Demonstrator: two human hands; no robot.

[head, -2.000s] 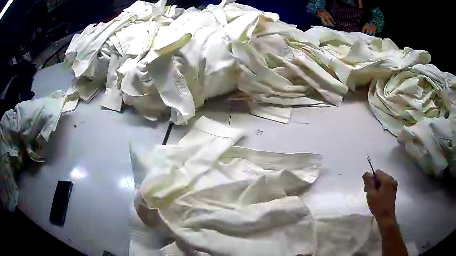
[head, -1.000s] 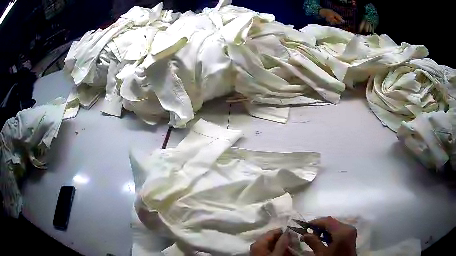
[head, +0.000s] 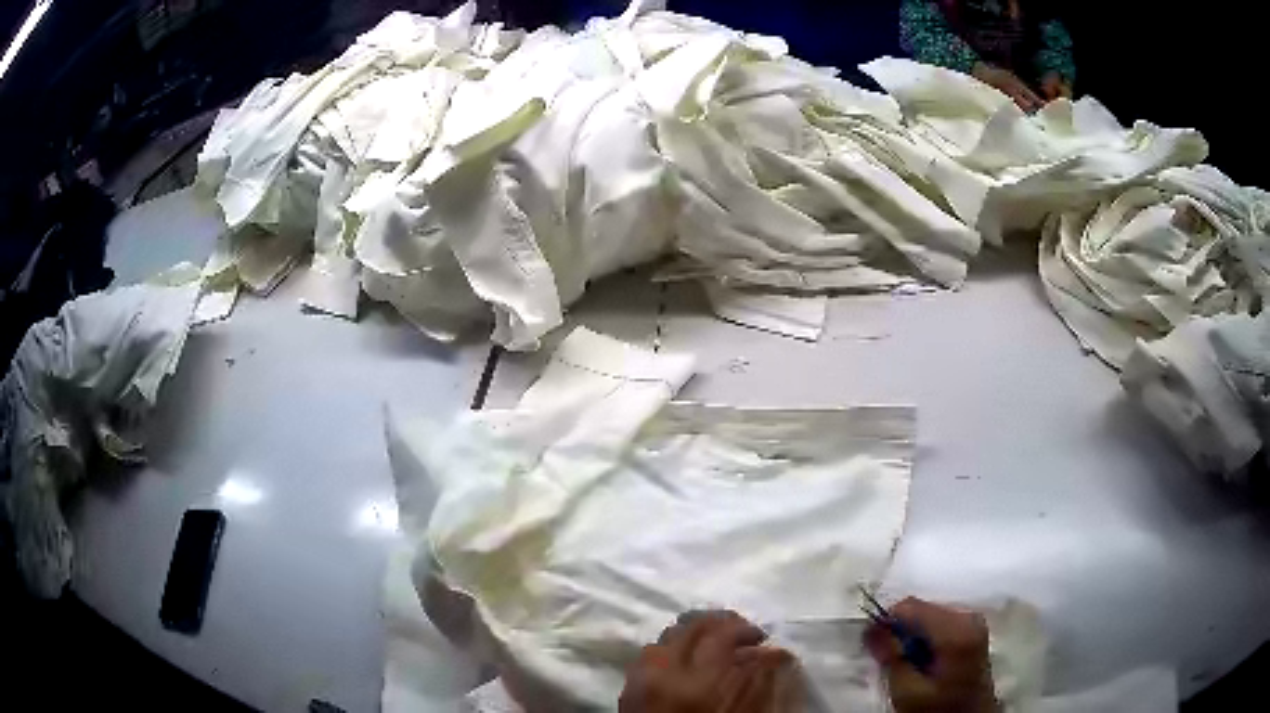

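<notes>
An off-white garment (head: 669, 515) lies spread on the white table nearest me, creased at its left and flatter at its right. My left hand (head: 713, 666) rests on its lower part, fingers bent over the cloth; whether it pinches the cloth cannot be told. My right hand (head: 936, 655) holds small dark snips (head: 898, 630) with a bluish handle. Their thin blades point up and left, over the garment's right edge. Both hands are cut off by the bottom edge of the picture.
A large cream garment pile (head: 599, 167) runs along the far side of the white table (head: 320, 418). Smaller heaps lie left (head: 105, 355) and right (head: 1170, 265). A black mobile phone (head: 191, 571) lies at the left. A person's hands (head: 1014, 87) show beyond the pile.
The garment's right part has been spread flatter. My left hand has moved slightly left and lies on the cloth. My right hand still holds the snips, now apart from my left hand.
</notes>
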